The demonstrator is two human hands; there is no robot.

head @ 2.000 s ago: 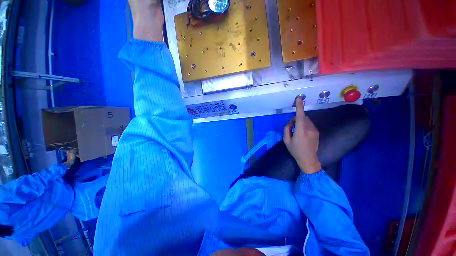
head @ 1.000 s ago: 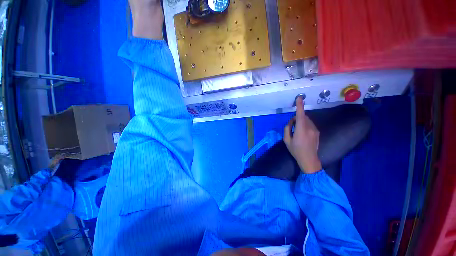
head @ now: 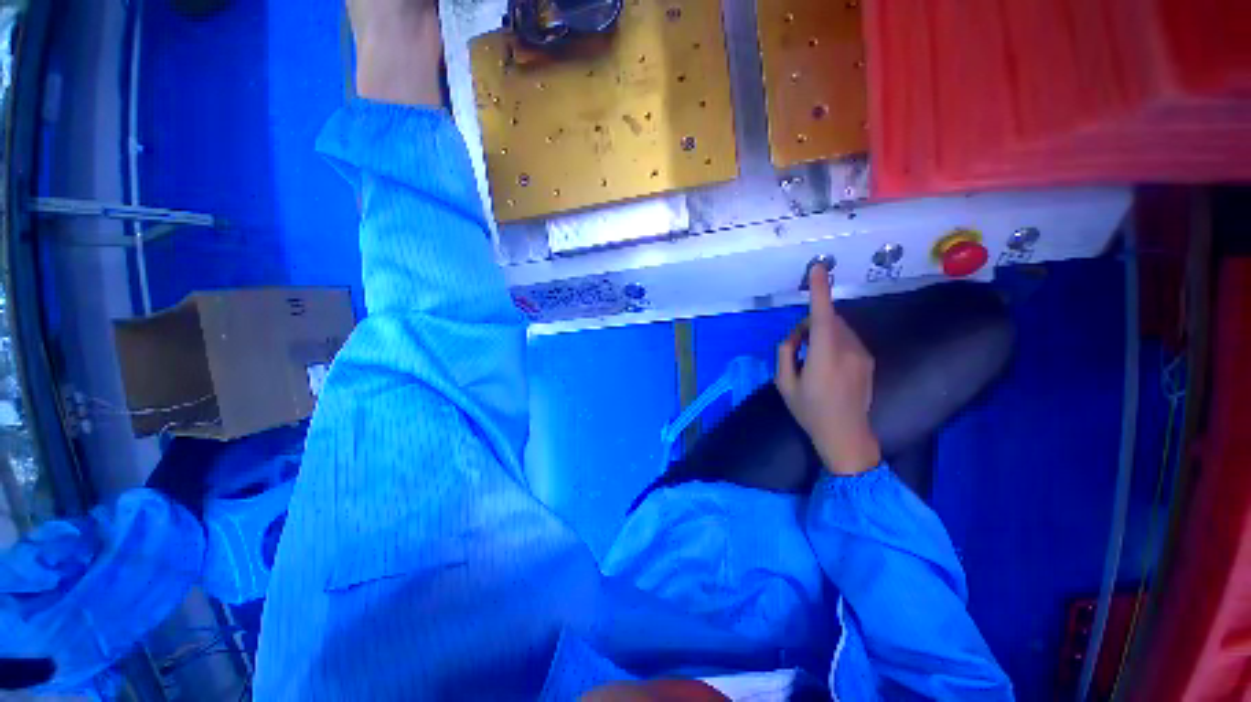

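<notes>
My right hand (head: 831,384) has its index fingertip on a small round metal button (head: 819,266) on the white machine's front panel (head: 727,279). Its other fingers are curled and it holds nothing. My left arm reaches up along the machine's left side. Only the wrist and back part of my left hand (head: 399,48) show; its fingers are cut off by the top edge. A dark, shiny fixture (head: 565,19) sits on the drilled golden-yellow plate (head: 611,124), partly cut off at the top.
A second golden plate (head: 816,82) lies beside the first. Stacked red foam trays (head: 1043,103) cover the machine's right side. A red emergency stop (head: 963,255) is right of my fingertip. An open cardboard box (head: 275,357), a blue stool (head: 247,535) and another person's blue sleeve (head: 103,562) are at left.
The bright round face seen on the fixture before no longer shows; that spot now looks dark. The other person's hand has left the box's lower edge. My hands have hardly moved.
</notes>
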